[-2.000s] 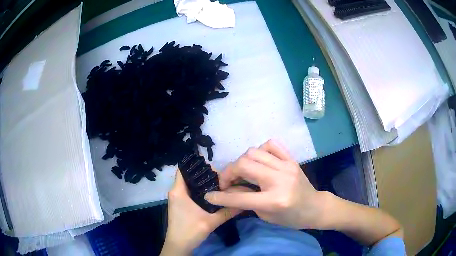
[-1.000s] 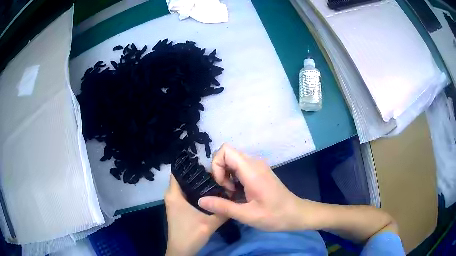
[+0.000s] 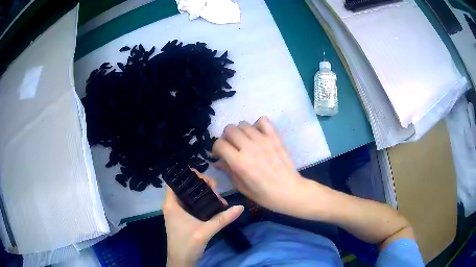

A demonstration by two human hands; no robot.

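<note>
My left hand (image 3: 194, 229) is shut on a short thick bundle of black bars (image 3: 194, 191), its ribbed end facing up, at the near edge of the white work sheet (image 3: 261, 78). My right hand (image 3: 258, 161) is off the bundle, at the lower right edge of the heap of small black end pieces (image 3: 156, 104). Its fingertips are bent down at the heap; whether they hold a piece is hidden. A clear glue bottle (image 3: 326, 91) with a thin tip stands upright on the green mat to the right.
White foam sheets (image 3: 42, 141) are stacked at the left. Another stack (image 3: 383, 62) with black bars (image 3: 371, 4) on top stands at the right, brown cardboard (image 3: 423, 193) below it. A crumpled white wipe (image 3: 211, 9) lies at the far edge.
My right hand has left the bundle's end and moved forward to the heap's edge. My left hand and the bundle have shifted slightly left, and its thumb now shows along the bundle's near side.
</note>
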